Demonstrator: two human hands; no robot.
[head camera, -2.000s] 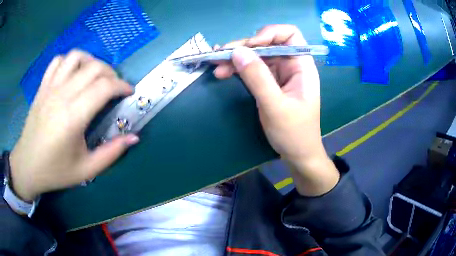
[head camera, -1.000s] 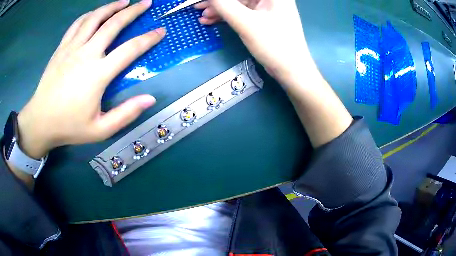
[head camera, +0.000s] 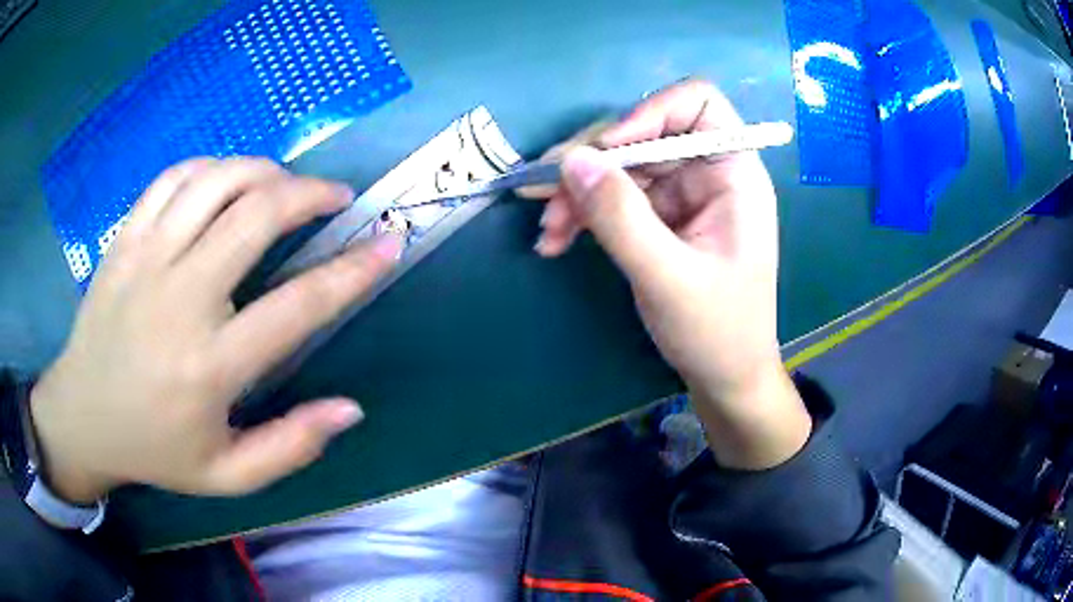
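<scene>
The grey strip part (head camera: 471, 147) lies slanted on the green mat, its far end visible and its near part covered by my left hand. My left hand (head camera: 224, 318) lies over the strip, fingers spread, a fingertip beside a round component (head camera: 392, 223). My right hand (head camera: 677, 212) holds silver tweezers (head camera: 694, 144), their tip pointing left at the strip near that component. Whether a small piece is at the tip cannot be told. The blue carrier sheet (head camera: 200, 106) with rows of pale marks lies behind my left hand.
Overlapping glossy blue sheets (head camera: 918, 112) and a narrow blue strip (head camera: 997, 88) lie at the right of the table. The mat's curved front edge (head camera: 471, 470) runs before my body. A grey floor with a yellow line (head camera: 894, 306) and dark equipment show at the lower right.
My right hand has moved from the blue sheet down to the strip with the tweezers. My left hand has left the sheet and now covers the strip, which sits further left.
</scene>
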